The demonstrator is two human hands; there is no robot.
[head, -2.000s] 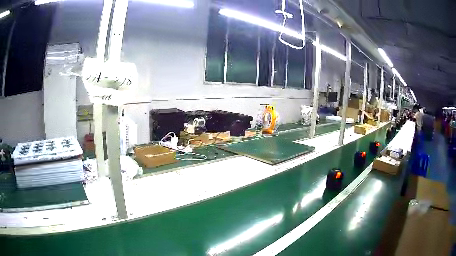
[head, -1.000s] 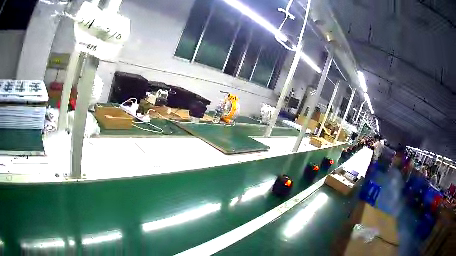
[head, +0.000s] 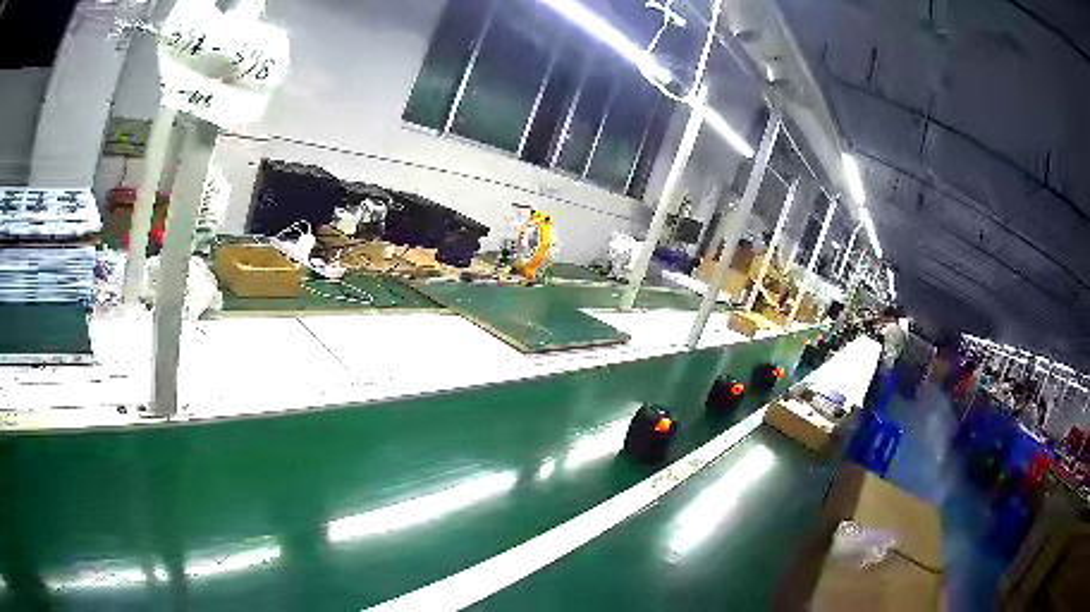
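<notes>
No hand is in the picture. Nearest in front of me is the glossy green conveyor belt (head: 359,478), which reflects the tube lights. A black rounded speaker (head: 647,435) with an orange patch stands on it, right of the middle. A second speaker (head: 722,393) and a third one (head: 766,379) stand behind it in a row, with more dark units farther along the line. The cream edge rail (head: 574,526) runs along the near side of the row.
An open carton (head: 801,423) with small items stands right of the rail. A large brown carton (head: 885,538) with clear plastic on it is lower right. A green bench mat (head: 526,313), an orange ring-shaped thing (head: 538,246), a white printed stack (head: 46,263) and posts (head: 179,263) are across the belt.
The view has turned and tilted, so the scene lies slanted and farther left. The nearest speakers show farther left in the picture. No hand has appeared.
</notes>
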